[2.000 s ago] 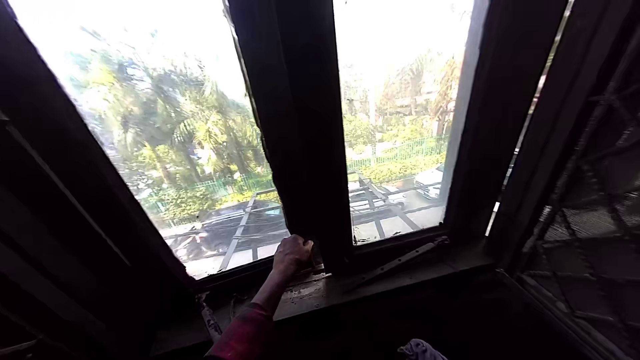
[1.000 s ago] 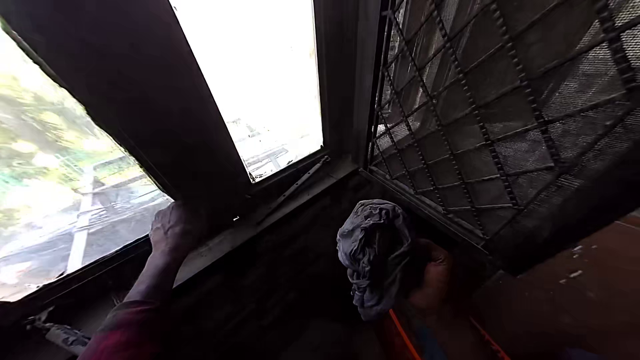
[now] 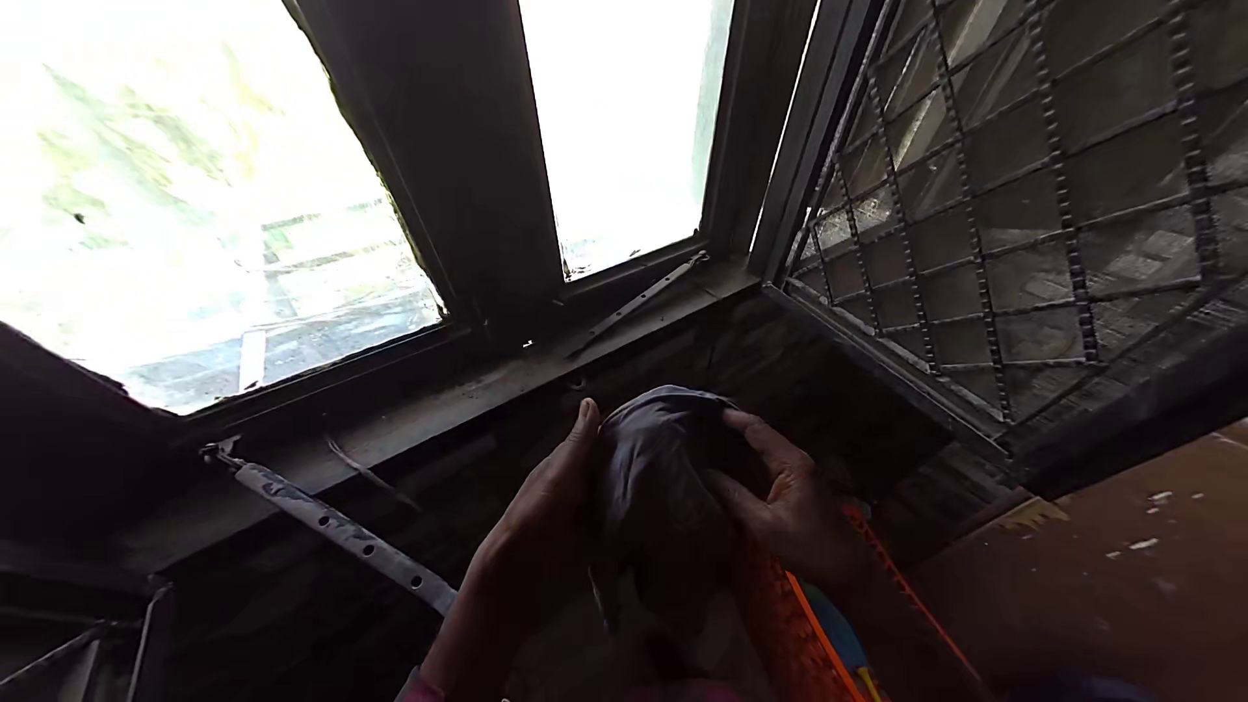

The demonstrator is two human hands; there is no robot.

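Note:
A bunched grey cloth (image 3: 663, 458) is between my two hands, below the window sill (image 3: 458, 395). My left hand (image 3: 546, 507) presses on the cloth's left side with its thumb pointing up. On the right side, the fingers of my right hand (image 3: 790, 492) grip the cloth's edge. Both hands are in dim light, and their undersides are hidden. Beyond them stand the dark window frame (image 3: 448, 146) and two bright glass panes, the left pane (image 3: 195, 224) and the narrower right pane (image 3: 634, 127).
A perforated metal window stay (image 3: 361, 546) juts inward at lower left; another window stay (image 3: 639, 302) lies along the sill. A metal mesh grille panel (image 3: 1004, 205) stands at right. Orange-edged material (image 3: 790, 624) is close beneath my right hand. A reddish-brown surface (image 3: 1121, 575) is at lower right.
My left hand has left the base of the window frame and come to the cloth. My right hand held the cloth alone one second ago; now both hands hold it. The view has turned right and down.

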